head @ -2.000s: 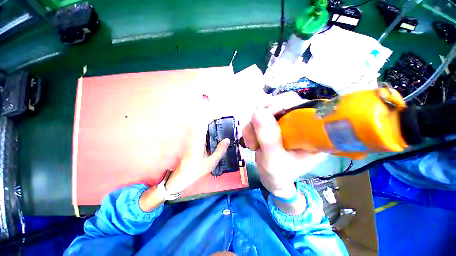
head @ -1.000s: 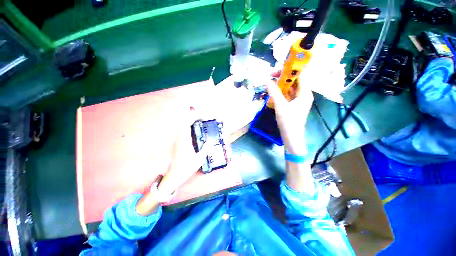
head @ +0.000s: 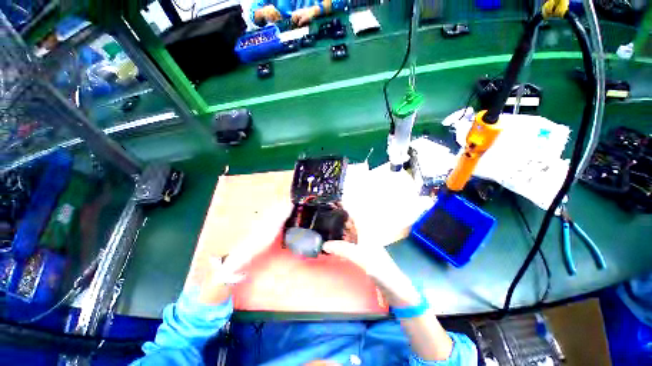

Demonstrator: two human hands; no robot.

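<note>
A black hinged housing (head: 319,180) lies open on the salmon-pink mat (head: 307,289), its two halves spread one above the other, with thin wires between them. My left hand (head: 252,241) is at the left side of its lower half, washed out by glare. My right hand (head: 368,261) is at the lower right side, fingers at its edge. A grey rounded part (head: 304,242) shows at the near edge. The orange electric screwdriver (head: 472,151) hangs free at the right, above the blue screw tray (head: 455,227).
A syringe with a green cap (head: 404,132) hangs behind the mat. White paper (head: 525,151) and blue-handled pliers (head: 569,246) lie right. Black housings (head: 233,126) stand at the back and left. Across the bench are a person's hands (head: 269,15). A cardboard box (head: 583,332) is below right.
The view has shifted up and left. My right hand has let go of the screwdriver and moved to the housing. The housing is now opened out into two halves.
</note>
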